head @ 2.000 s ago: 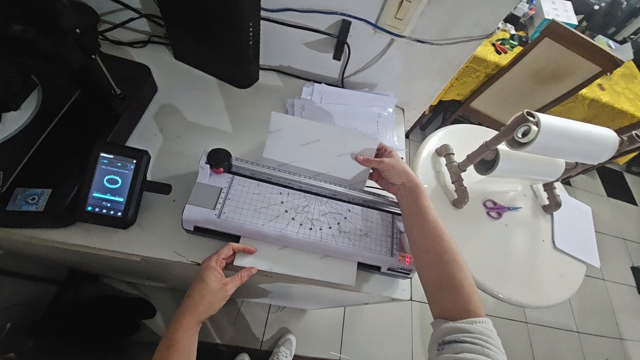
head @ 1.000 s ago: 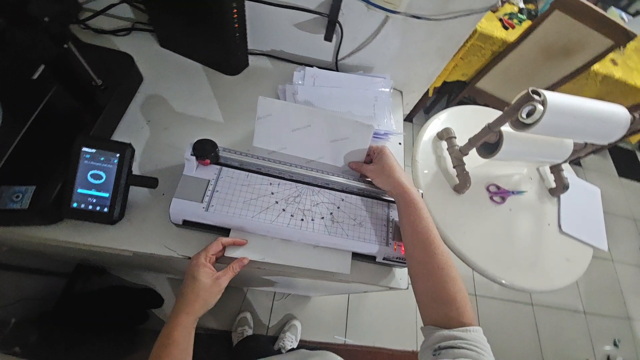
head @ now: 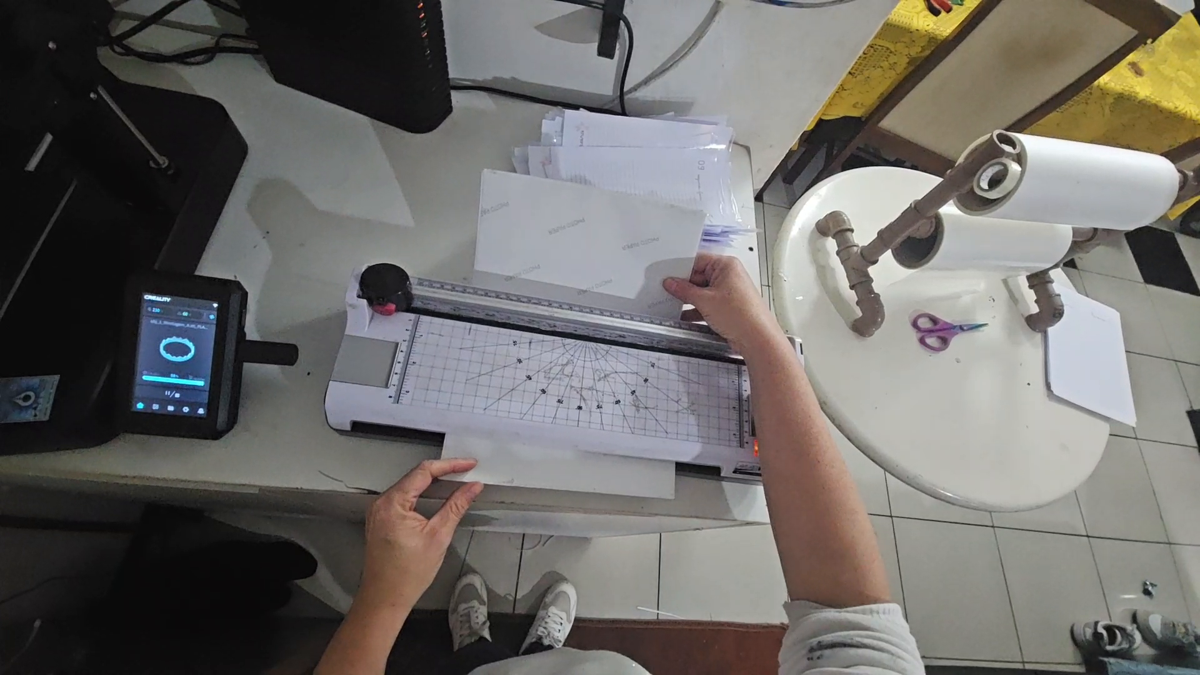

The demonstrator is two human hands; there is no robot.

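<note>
A white laminator with a built-in paper trimmer [head: 562, 380] lies along the front of the desk, with a gridded face, a ruler rail and a round black cutter knob [head: 385, 287]. Behind its rail, my right hand [head: 717, 295] pinches the lower right corner of a white sheet with grey printing on it [head: 581, 234]. A plain white sheet [head: 581, 469] sticks out from under the front edge; my left hand [head: 422, 516] holds its left end between thumb and fingers. Whether the two sheets are joined inside the machine is hidden.
Plastic-sleeved papers [head: 647, 159] are stacked at the back. A touchscreen unit [head: 180, 356] stands left, beside black equipment. To the right, a round white table [head: 937, 422] bears purple scissors [head: 942, 331] and a pipe stand with white rolls [head: 1078, 183]. A black box [head: 356, 56] stands behind.
The printed sheet behind the rail appears slightly higher above it than two seconds ago. Both hands keep hold of the same places. The view has shifted a little.
</note>
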